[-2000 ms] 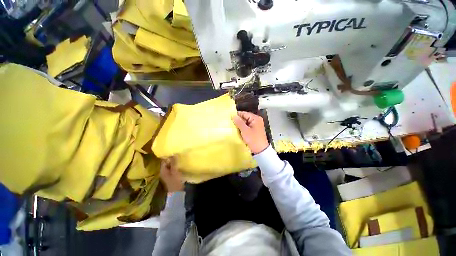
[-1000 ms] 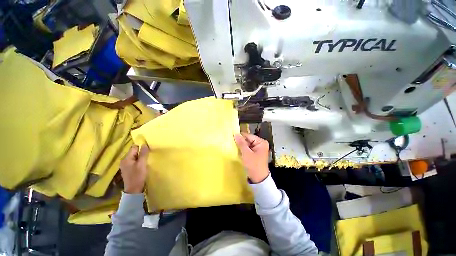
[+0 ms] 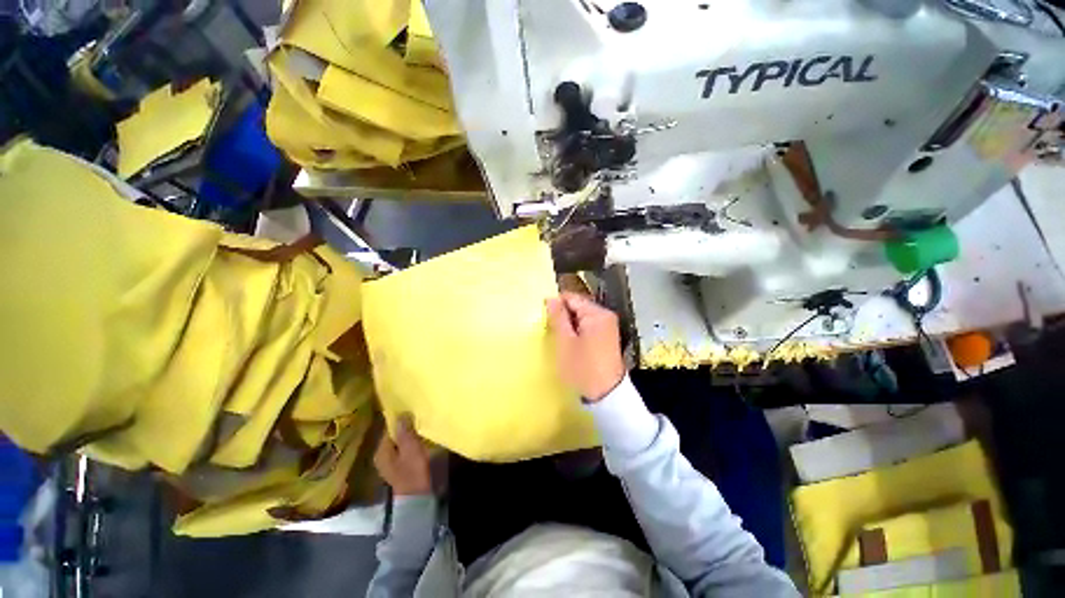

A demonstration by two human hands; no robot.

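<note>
A yellow panel [image 3: 467, 339] lies in front of me with its top right corner at the presser foot and needle area [image 3: 572, 216] of the white sewing machine [image 3: 666, 105]. My right hand [image 3: 587, 342] pinches the panel's right edge a little below the needle area. My left hand [image 3: 405, 458] is at the panel's lower left edge, with its fingertips partly hidden behind the panel; it appears to hold that edge. The pale cylinder arm [image 3: 701, 250] runs right from the needle area. The exact stitching point is too small to tell.
A draped work pile [image 3: 105, 315] hangs at the left. A second yellow stack [image 3: 362, 94] sits on a stand above it. Yellow pieces with brown bands [image 3: 893, 514] lie at lower right. A green cap [image 3: 923, 249] is on the machine, above the table's ragged yellow edge [image 3: 747, 354].
My left hand has moved down and right along with the panel's left side, and the panel now curves at its lower left. My right hand stays on the right edge. The camera view has shifted slightly.
</note>
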